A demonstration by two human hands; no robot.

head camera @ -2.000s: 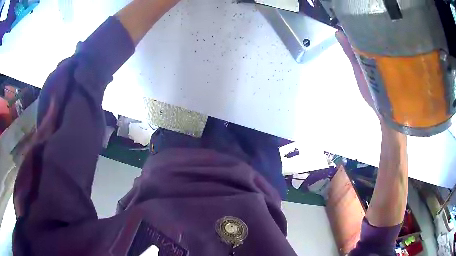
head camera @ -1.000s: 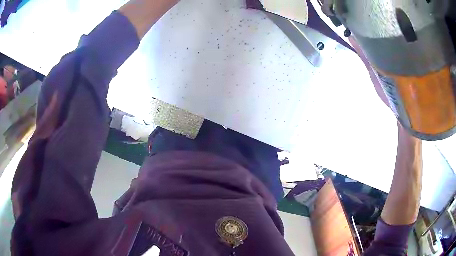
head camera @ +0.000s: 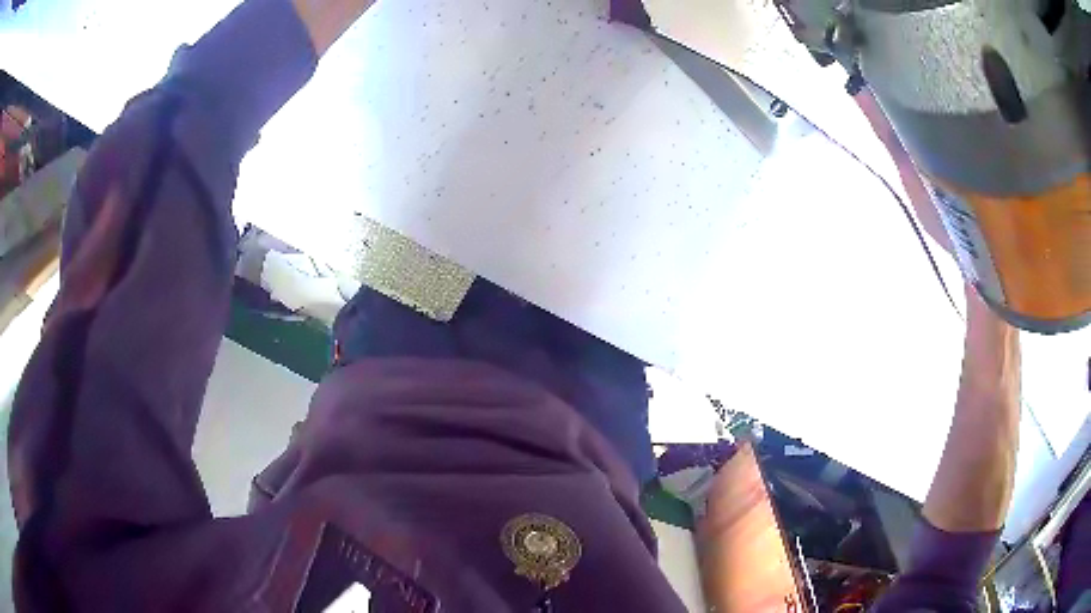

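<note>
The cutting machine (head camera: 981,132), with a silver-grey body and an orange band, fills the upper right of the view. Its flat silver base plate (head camera: 732,93) with a screw lies on the table, partly covered by white paper (head camera: 718,26) with a little dark purple fabric (head camera: 628,13) at its edge. My right forearm reaches up behind the machine body, which hides most of my right hand; its grip cannot be seen. My left forearm reaches to the top edge, and my left hand is cut off by it.
The white table (head camera: 514,156) is sprinkled with dark specks. A pale yellow speckled strip (head camera: 413,267) lies on its near edge, against my body. Below the edge are an open brown cardboard box (head camera: 748,533) and white and purple scraps (head camera: 293,278). A thin dark cord (head camera: 891,192) curves beside the machine.
The machine and my right forearm have shifted right in view. The paper and purple fabric now cover more of the base plate. My left forearm shows less at the top edge.
</note>
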